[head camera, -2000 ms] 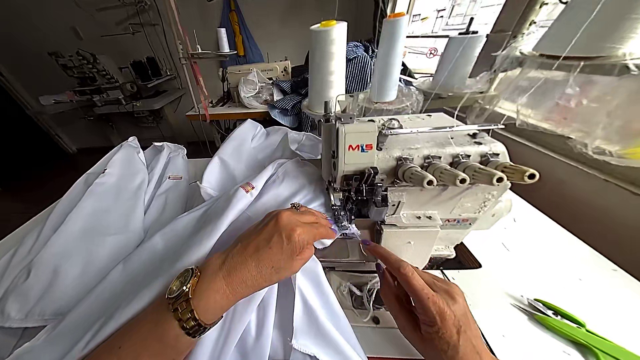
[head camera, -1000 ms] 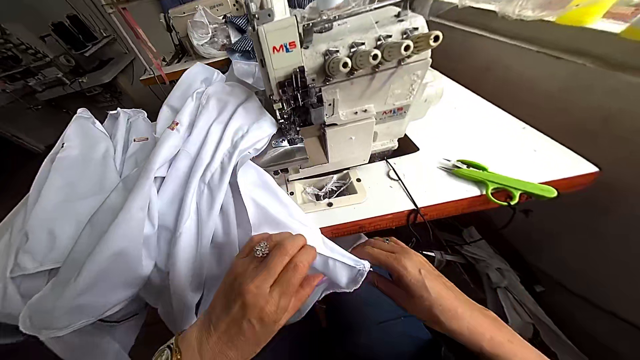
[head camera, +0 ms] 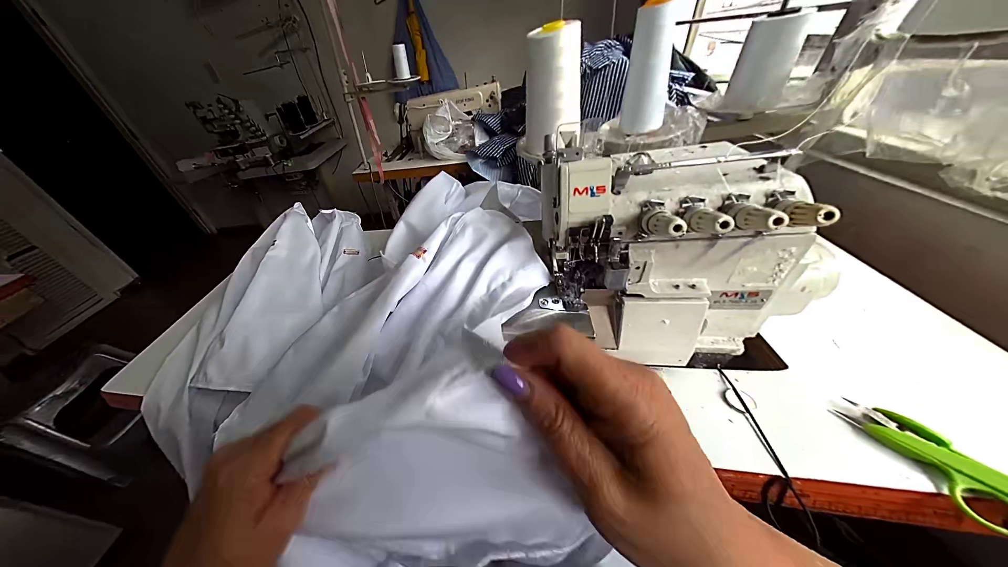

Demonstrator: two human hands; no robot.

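A white fabric garment (head camera: 441, 449) is held up by both hands in front of the overlock sewing machine (head camera: 669, 260). My left hand (head camera: 252, 480), blurred, pinches a fold of it at the lower left. Between thumb and index finger, my right hand (head camera: 606, 425) grips another edge, just below the machine's needle area (head camera: 575, 276); its thumb has a purple nail. The rest of the white cloth spreads over the table's left side and hangs off the front. Green-handled scissors (head camera: 929, 453) lie on the white table (head camera: 795, 417) at the right.
Thread cones (head camera: 554, 87) stand behind the machine. A second sewing machine (head camera: 453, 102) and striped fabric (head camera: 605, 79) are further back. A black cord (head camera: 756, 425) hangs over the table's front edge. A dark metal-framed stool (head camera: 75, 409) is at the lower left, plastic sheeting (head camera: 937, 118) at upper right.
The hands were at the machine's needle area, then held a cloth corner at the table's front edge; now they hold the cloth raised and further apart. The view has shifted.
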